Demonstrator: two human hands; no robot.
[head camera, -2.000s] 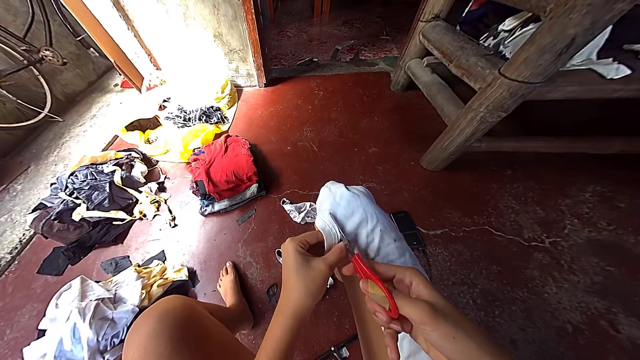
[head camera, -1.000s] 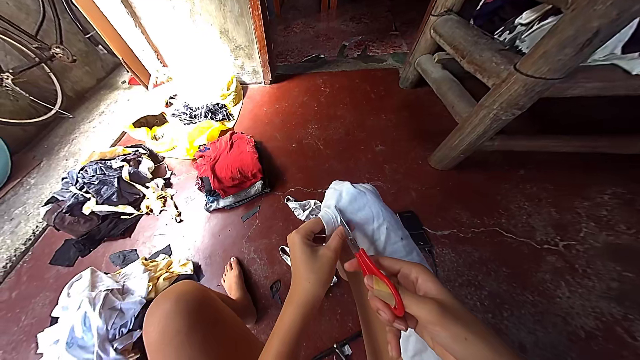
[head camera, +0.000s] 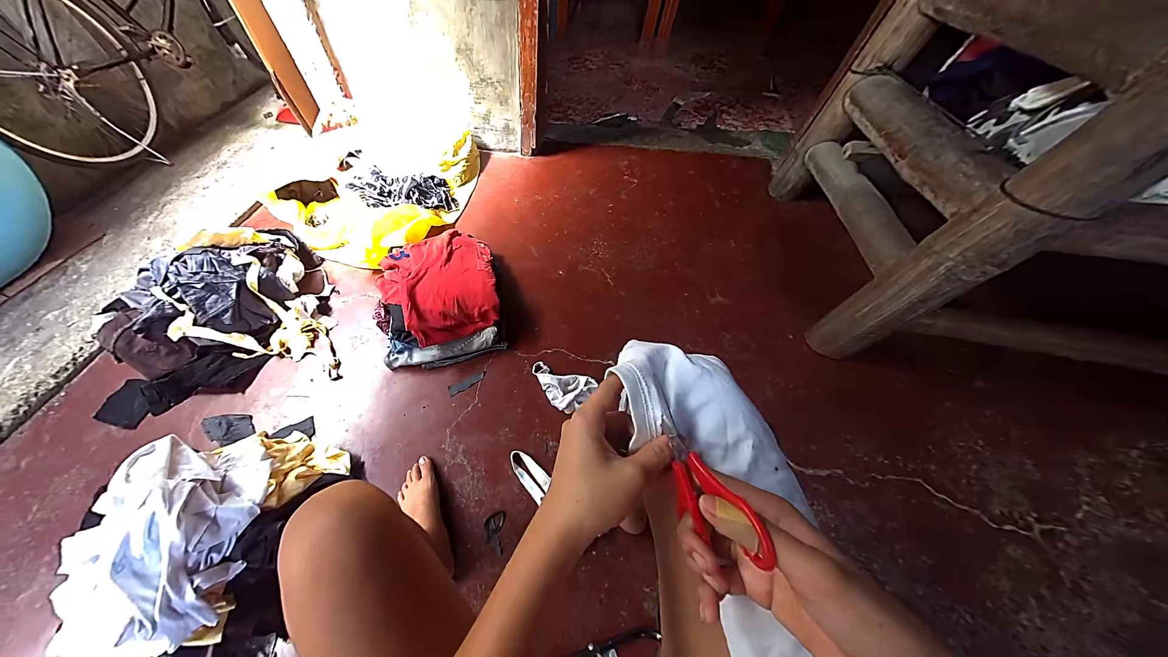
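My left hand (head camera: 607, 465) pinches the hemmed edge of a white cloth garment (head camera: 721, 420), which is draped over my raised knee. In my right hand (head camera: 748, 547) is a pair of red-handled scissors (head camera: 762, 538), fingers through the loops. The tips of the blades meet the garment's band close to my left thumb; how far apart the blades are cannot be told. Small white fabric scraps (head camera: 564, 388) lie on the floor just beyond my left hand. Part of the garment hangs below my right hand.
Folded clothes with a red garment on top (head camera: 443, 287) sit ahead on the red floor (head camera: 620, 246). Heaps of dark (head camera: 214, 292), white (head camera: 164, 529) and yellow cloth (head camera: 392, 233) lie to the left. A wooden bench frame (head camera: 967, 246) stands at right, a bicycle (head camera: 82, 82) at far left.
Both hands keep nearly the same place at the garment's edge. The view has shifted slightly, with more of the bicycle and a light-blue object now showing at left.
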